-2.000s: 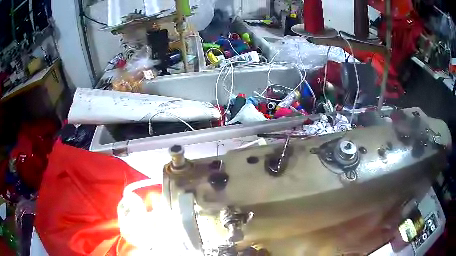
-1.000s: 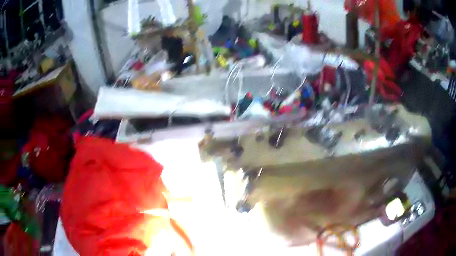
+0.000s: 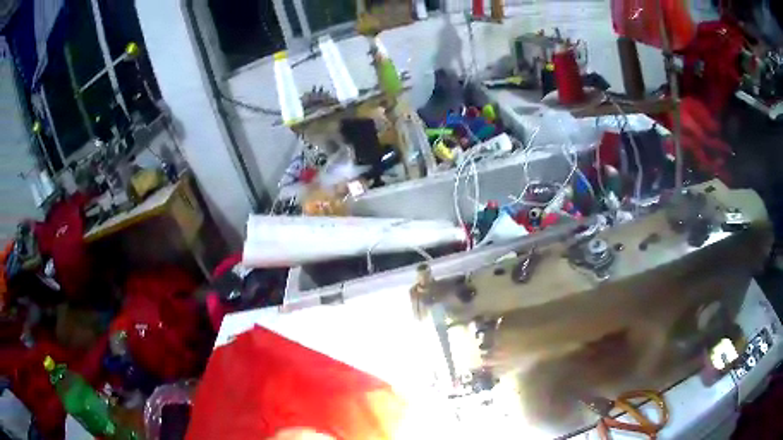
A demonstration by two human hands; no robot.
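Observation:
A bright red garment piece [image 3: 279, 391] lies on the white table left of the sewing machine's needle end, cut off by the bottom edge. The long beige, stained sewing machine head [image 3: 601, 301] crosses the right half of the view. Strong lamp glare [image 3: 468, 400] hides the needle and presser foot. Scissors with orange-yellow loop handles [image 3: 635, 414] lie on the machine bed under the arm. Neither of my hands is in view.
Behind the machine are a long white roll [image 3: 352, 241] and a trough [image 3: 412, 194] with mixed spools. White thread cones [image 3: 288, 86] stand farther back. At the left are heaps of red cloth [image 3: 154, 322] and a green bottle [image 3: 81, 400]. A control panel [image 3: 755, 352] is at right.
The view has swung left and tilted, showing more of the left side. The red cloth appears lower and farther right, with a flatter, straighter-edged shape. The scissors have come into view.

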